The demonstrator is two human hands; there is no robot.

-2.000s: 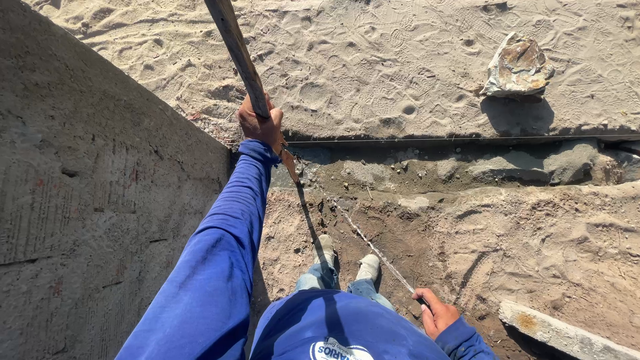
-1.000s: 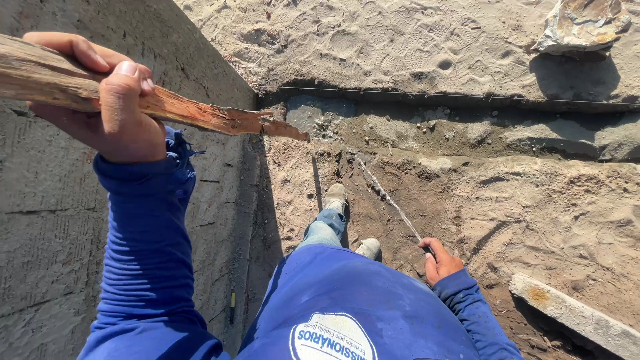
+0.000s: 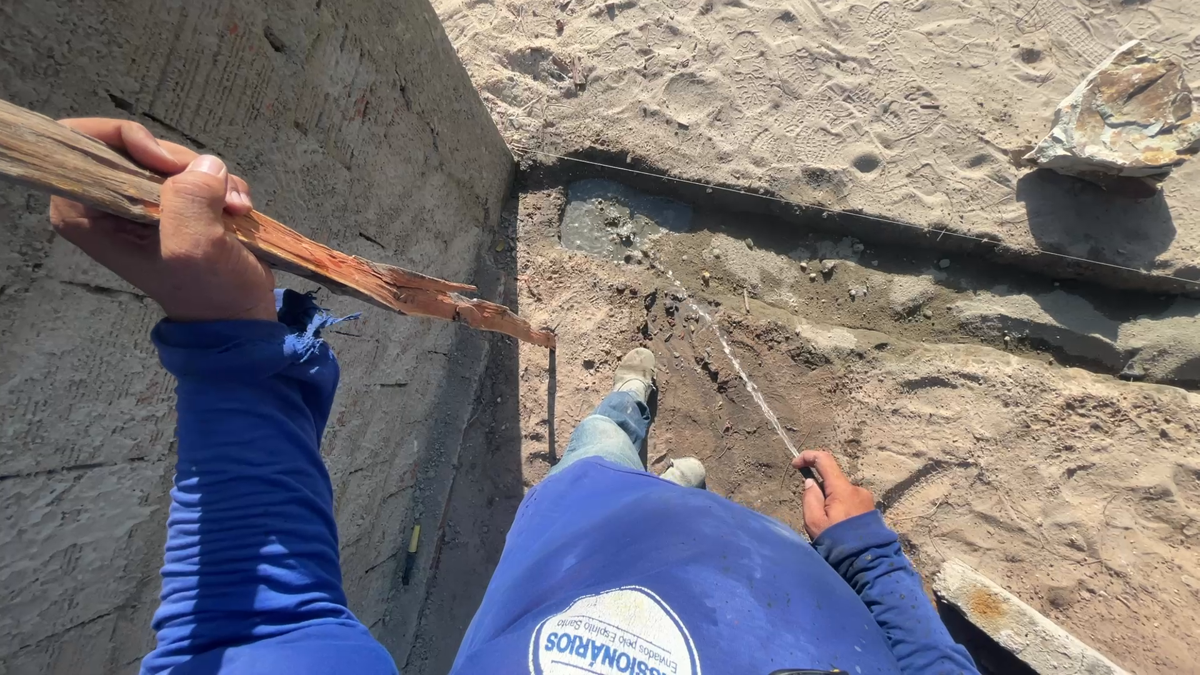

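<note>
My left hand (image 3: 173,220) grips a long, splintered wooden stick (image 3: 375,281) at the left, its reddish, jagged end pointing right above the ground. At the lower right, my right hand (image 3: 832,492) is closed around the dark end of a hose (image 3: 808,474), most of which is hidden. A thin stream of water (image 3: 727,347) runs from it up and left to a puddle (image 3: 614,220) at the trench's left end, where it splashes. The stick does not touch the water.
A rough concrete wall (image 3: 253,394) stands at the left. A taut string (image 3: 844,214) runs along the trench (image 3: 900,258), which holds stones. A large rock (image 3: 1125,117) sits on the sand at upper right. A concrete post (image 3: 1017,623) lies at lower right. My boots (image 3: 636,370) stand below the trench.
My left hand has swung left with the stick, which pointed up the view two seconds ago and now lies slantwise. My right hand still holds the hose with water flowing. The view has shifted.
</note>
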